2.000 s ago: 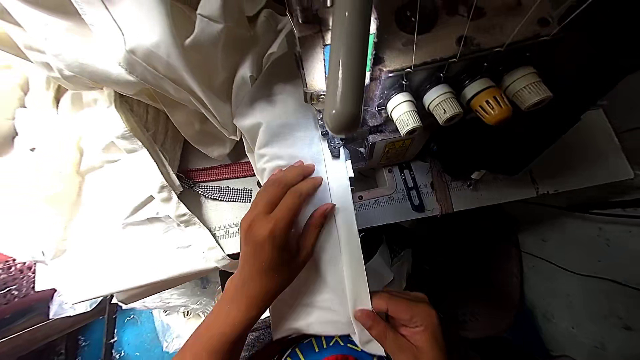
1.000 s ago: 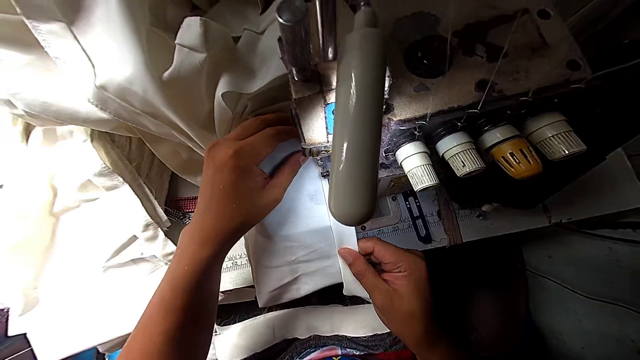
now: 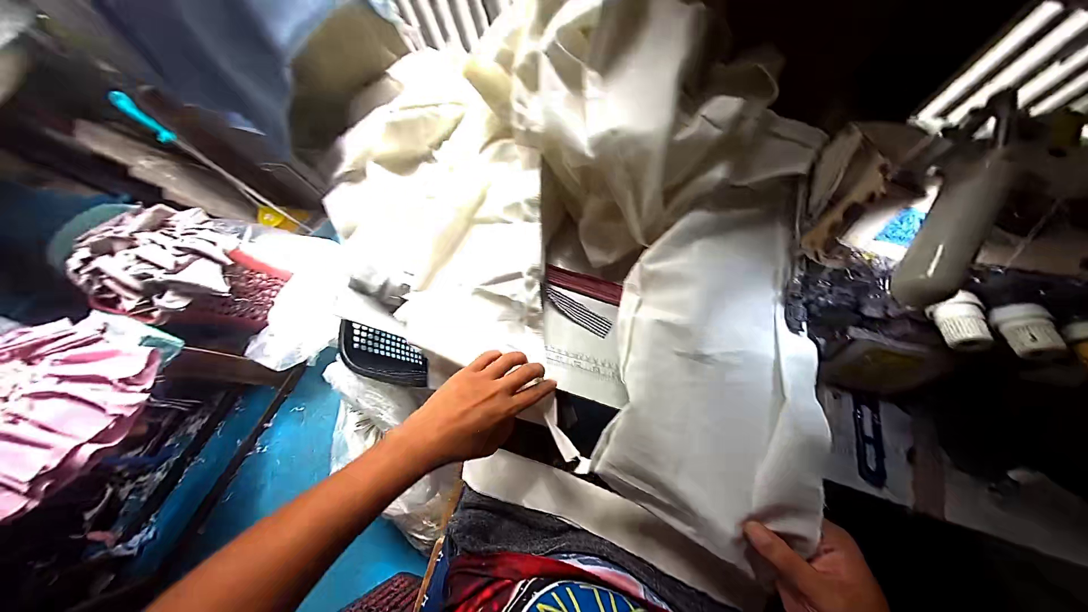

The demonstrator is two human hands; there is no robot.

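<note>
A long piece of white fabric [image 3: 705, 357] lies beside the sewing machine [image 3: 952, 229], its far part reaching the machine's edge. My right hand [image 3: 816, 565] pinches the near right corner of this piece between thumb and fingers. Left of it, my left hand [image 3: 489, 404] rests at the near edge of a bright heap of cream fabric [image 3: 459, 221], fingers bent over the cloth; whether they grip it cannot be told. A printed measuring scale [image 3: 582, 361] shows on the work surface between the two cloths. Another white strip [image 3: 595, 510] lies across my lap.
Thread cones or caps [image 3: 960, 321] line the machine's near side. Further left are a red basket [image 3: 246, 293] with cloth scraps, a pile of pink fabric [image 3: 68, 399], a clear plastic bag [image 3: 399, 459] and a black perforated tray [image 3: 382, 350]. Blue surface [image 3: 272, 493] lies below them.
The view has swung left. My left hand has left the cloth beside the machine and is now at the cream heap. My right hand still holds the white piece, now at its near corner.
</note>
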